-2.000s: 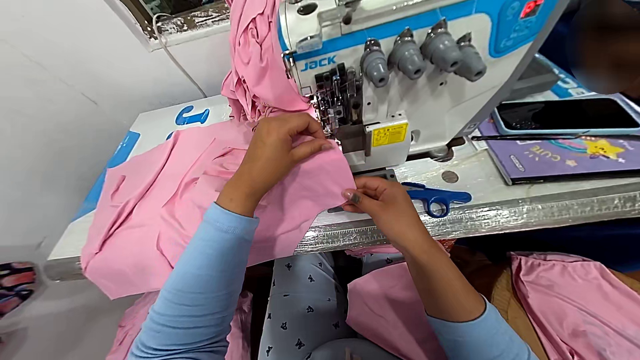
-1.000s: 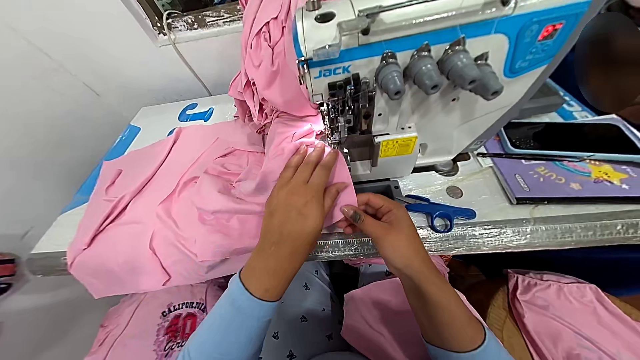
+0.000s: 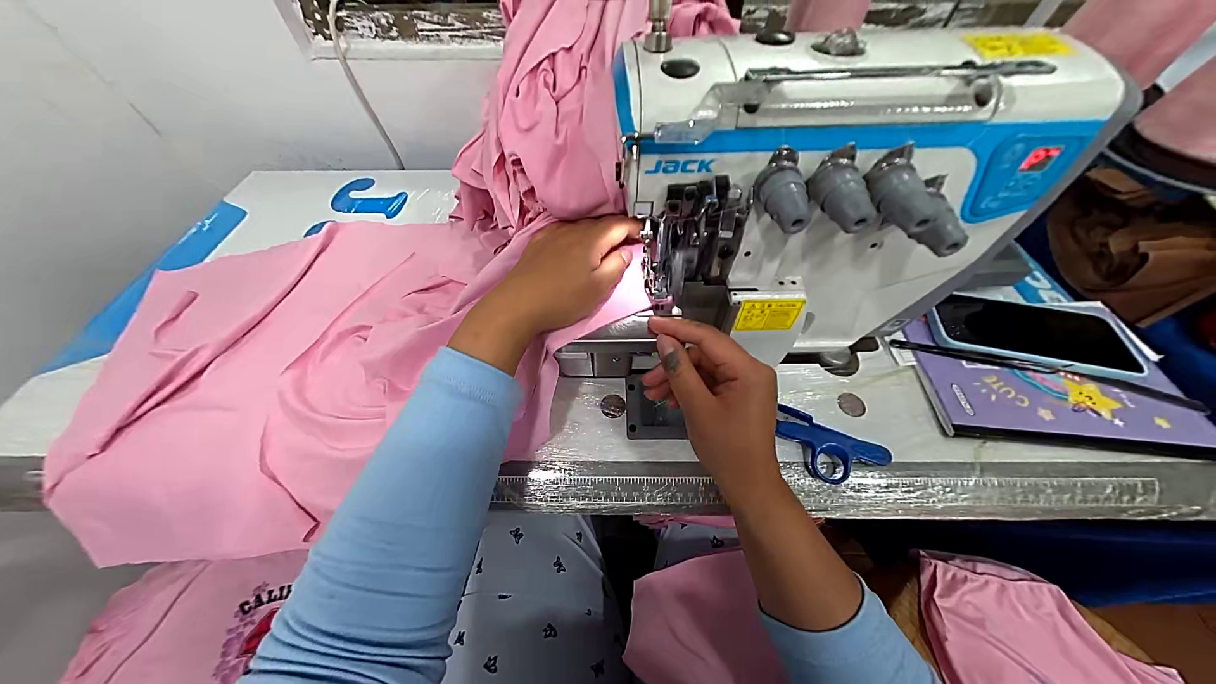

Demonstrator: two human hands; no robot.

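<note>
A white and blue Jack overlock sewing machine [image 3: 855, 104] stands on the table, its lamp lighting the needle area. Pink knit fabric [image 3: 361, 351] spreads over the left of the table and runs up to the presser foot. My left hand [image 3: 570, 275] lies on this fabric just left of the foot, fingers bent, pressing on it. My right hand [image 3: 712, 380] is in front of the machine, thumb and forefinger brought together near the fabric's front corner; whether they pinch an edge or a thread cannot be told. Blue thread snips [image 3: 831, 446] lie right of it.
Bunched pink fabric [image 3: 560, 114] is heaped behind the needle area. A phone [image 3: 1040, 332] and a thin dark tool rest on a purple notebook [image 3: 988, 399] at the right. A ruler tape [image 3: 1045, 491] runs along the table's front edge. More pink pieces [image 3: 703, 617] lie below.
My left hand has moved up to beside the presser foot. The fabric edge my right fingers held in front has drawn back toward the foot, and the right hand now stands clear of most of it.
</note>
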